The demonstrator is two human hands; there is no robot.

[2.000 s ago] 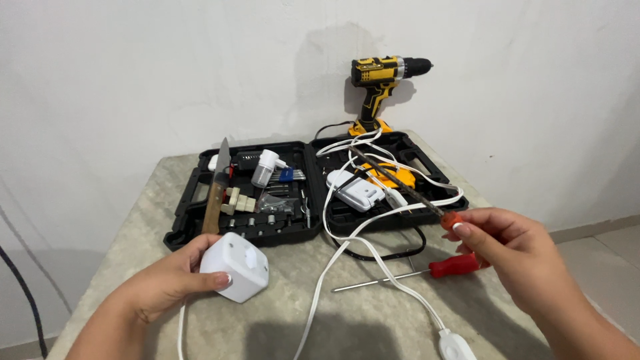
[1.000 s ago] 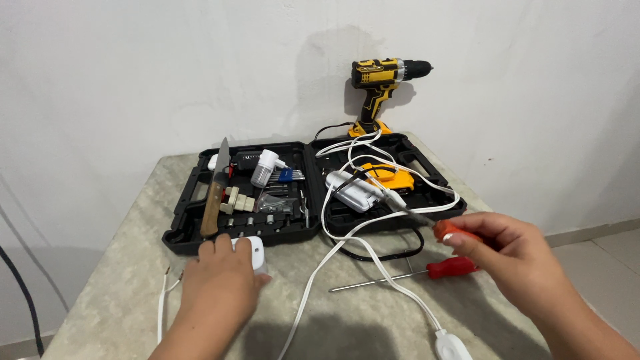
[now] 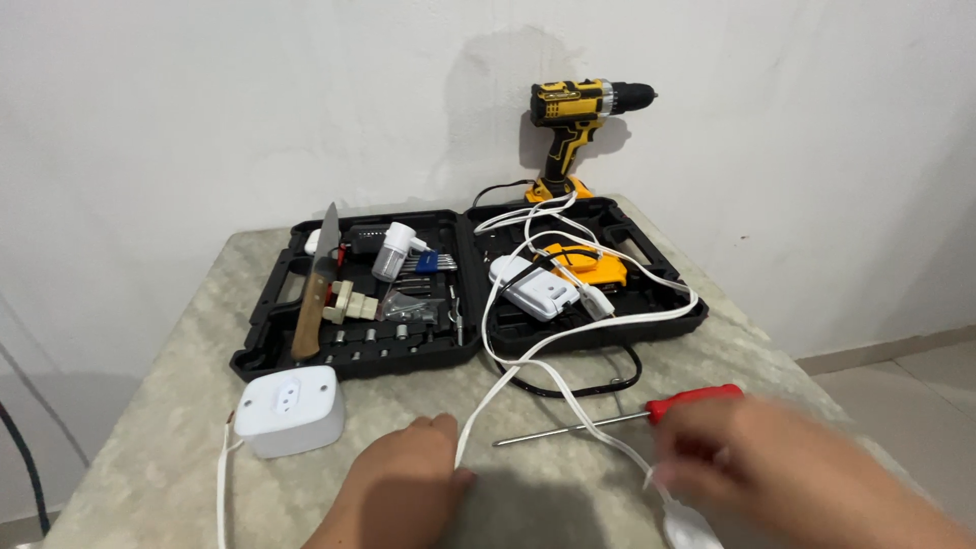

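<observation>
My left hand [image 3: 412,480] is low at the centre, its fingers at the white electrical cord [image 3: 474,423]; whether it grips the cord is unclear. Blurred by motion, my right hand [image 3: 732,457] hovers near the handle of a red screwdriver [image 3: 690,396] and above a white cord connector [image 3: 686,526]; its fingertips are not clear. The screwdriver's metal shaft lies across the table, partly under the cord. A white surface-mount power outlet box [image 3: 291,412] rests at the left, socket face up, with a white cord at its left side.
Behind lies an open black tool case [image 3: 366,366] holding a wooden-handled knife [image 3: 309,316], a hex key set [image 3: 435,262], sockets, a white power adapter [image 3: 534,288] and a yellow battery [image 3: 583,267]. A yellow and black cordless drill [image 3: 568,114] stands behind it by the wall.
My left hand has let go of the outlet box and moved right. The orange-handled screwdriver that my right hand held is no longer visible; that hand has moved lower.
</observation>
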